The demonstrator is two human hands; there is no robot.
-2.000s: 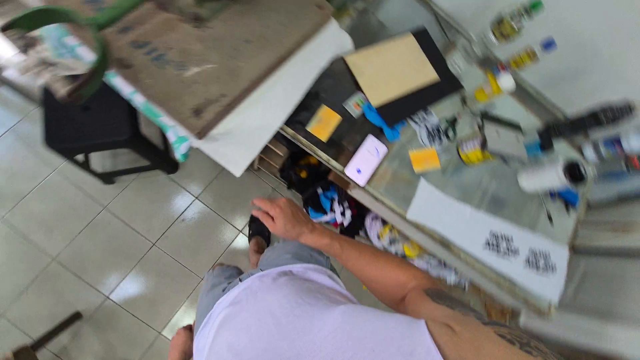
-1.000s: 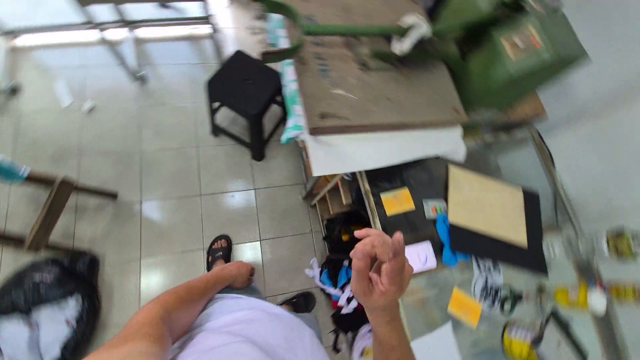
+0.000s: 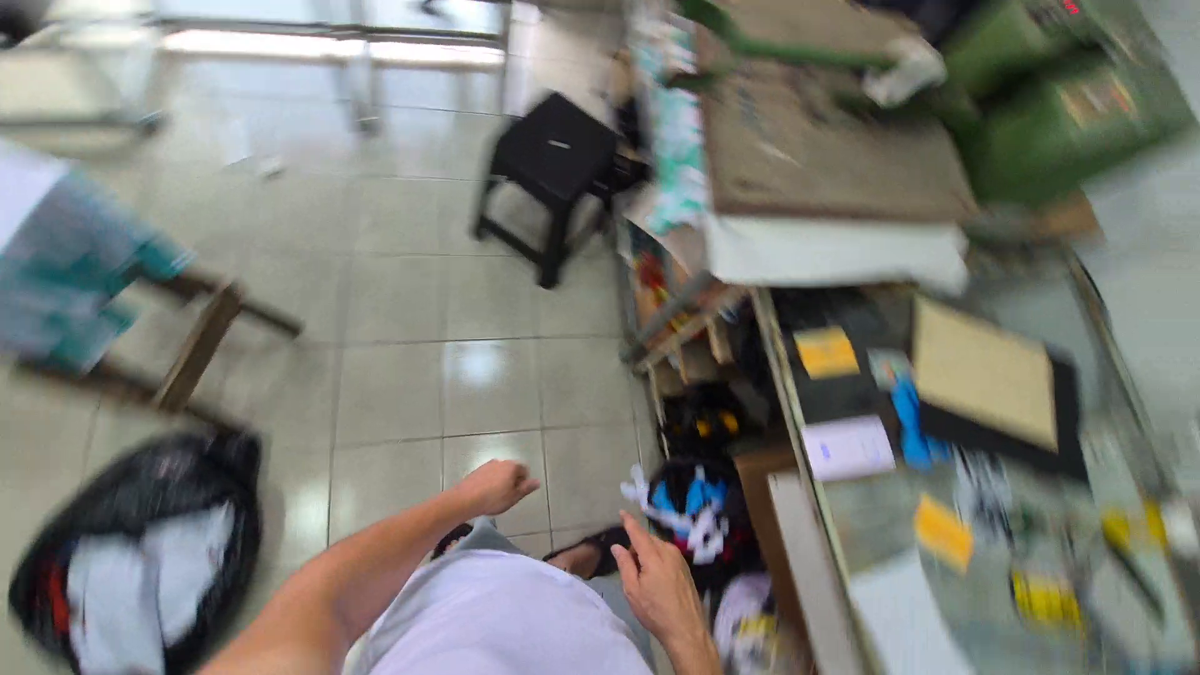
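Observation:
My left hand hangs over the tiled floor in front of my body, its fingers curled, with nothing seen in it. To its right, my right hand holds nothing, its fingers extended and apart. Just beyond the right hand, blue, white and black cloth items lie in the lower part of the glass-topped counter. On the counter's top are a white phone-like object, orange cards, a blue strip and a beige board on a black sheet.
A black plastic stool stands ahead beside a table with a brown board and a green machine. At the left are a wooden-legged stand with patterned cloth and a black plastic bag holding white material.
The view has swung left, bringing in the black bag. My right hand, raised near the counter edge one second ago, is now lower. My left hand has moved forward from my lap.

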